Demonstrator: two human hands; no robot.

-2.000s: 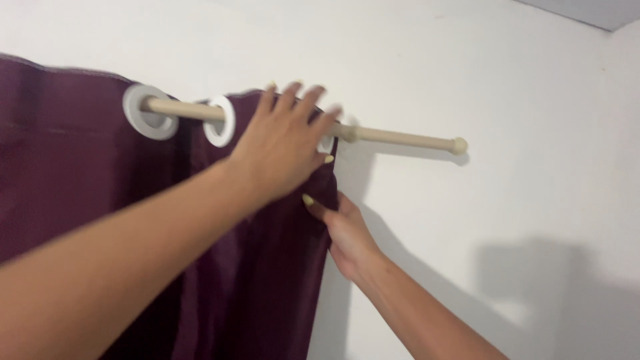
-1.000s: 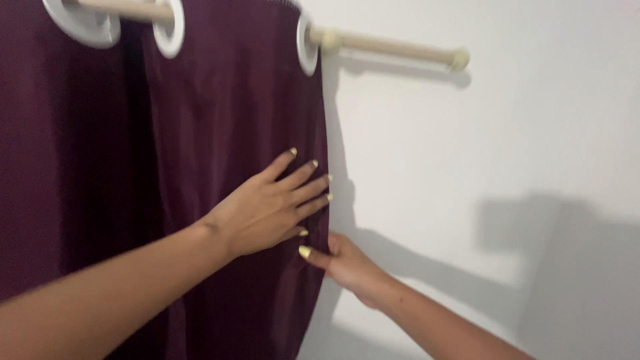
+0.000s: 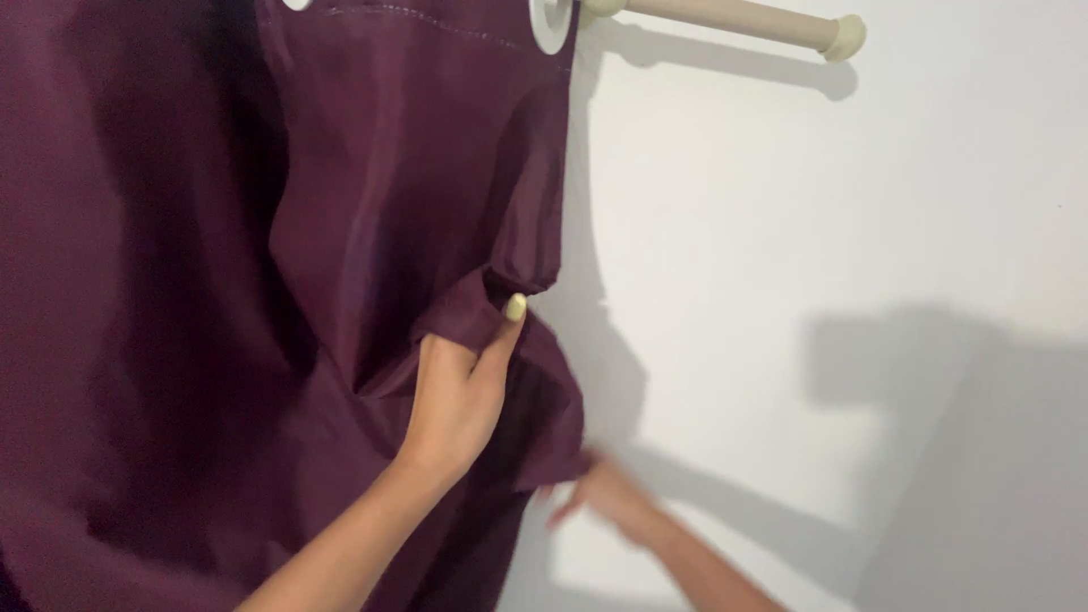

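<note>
A dark purple grommet curtain (image 3: pixel 425 170) hangs from a beige curtain rod (image 3: pixel 731 21). My left hand (image 3: pixel 463 399) grips a bunched fold near the curtain's right edge, its thumb pointing up and its other fingers hidden in the cloth. Lower and to the right, my right hand (image 3: pixel 608 497) is blurred at the curtain's edge; whether it pinches the cloth I cannot tell. Above the hands, a white grommet ring (image 3: pixel 552 25) sits at the curtain's top right corner.
Behind the curtain is a white wall (image 3: pixel 722 255), with shadows of the rod and arms on it. The rod's pale end cap (image 3: pixel 844 38) juts out to the right of the curtain.
Both hands have moved down from the rod along the curtain's edge. My left hand, flat on the cloth a second ago, now grasps a fold. The view has shifted lower and closer.
</note>
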